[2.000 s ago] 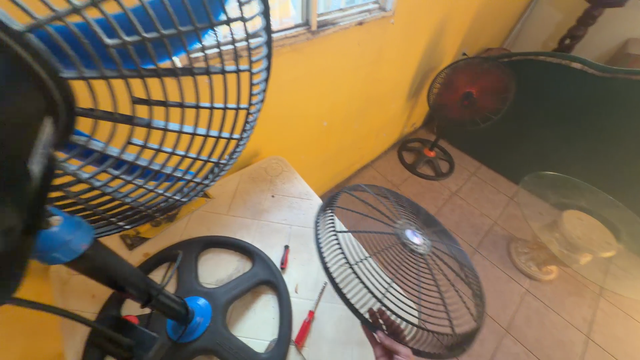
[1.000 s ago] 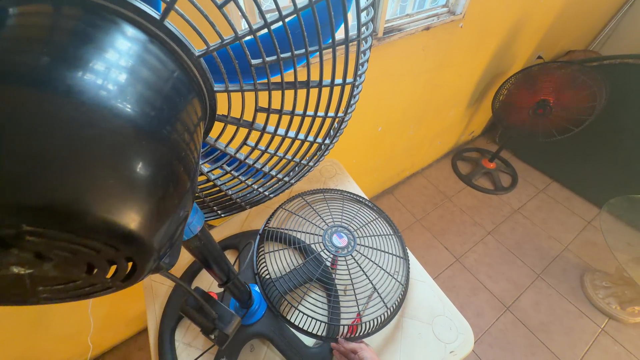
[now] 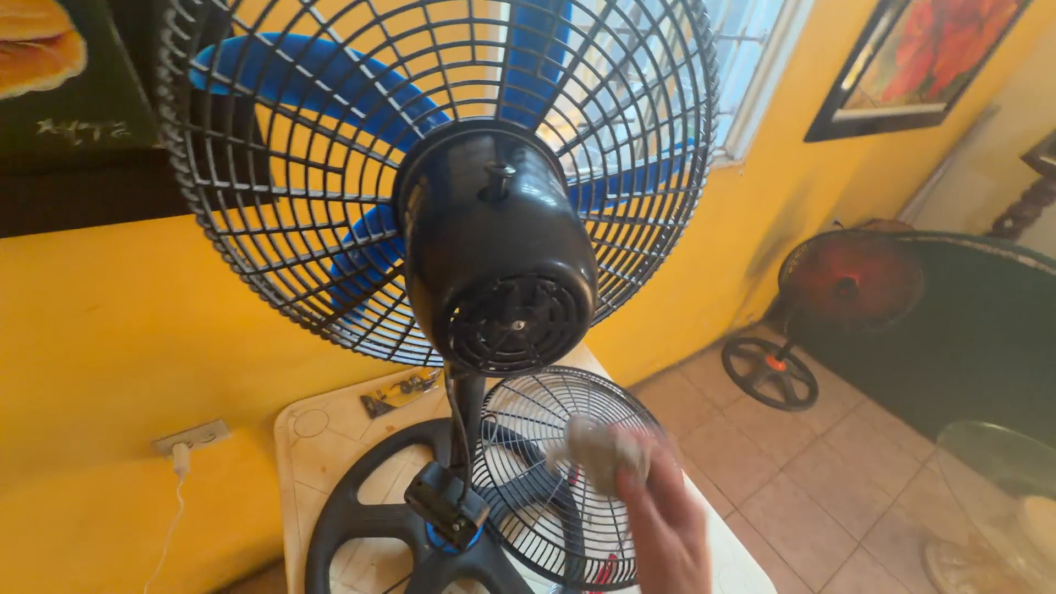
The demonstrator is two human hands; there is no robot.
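My right hand (image 3: pixel 664 511), blurred by motion, grips a small greyish-white item (image 3: pixel 598 454), too blurred to name, above a detached black wire fan grille (image 3: pixel 569 495). That grille lies on the fan's round black base (image 3: pixel 330 516) on a cream plastic table (image 3: pixel 305 437). A red tool handle (image 3: pixel 606 569) shows through its wires. Over the table stands the pedestal fan, its black motor housing (image 3: pixel 499 239) toward me and blue blades (image 3: pixel 330 82) behind the rear grille (image 3: pixel 247 239). A control box (image 3: pixel 448 503) sits low on its pole. My left hand is out of view.
A small printed packet (image 3: pixel 400 393) lies at the table's back edge. A white plug with a cord is in a wall outlet (image 3: pixel 191 437). Another fan (image 3: pixel 846 285) stands on the tiled floor (image 3: pixel 792 470) at the right, near a glass-topped table (image 3: pixel 990 462). A window is behind the large fan.
Two seconds ago the loose grille was tilted up at the table's right side; it then came over the base. My right hand has left its rim and now holds the greyish item. The view has swung left.
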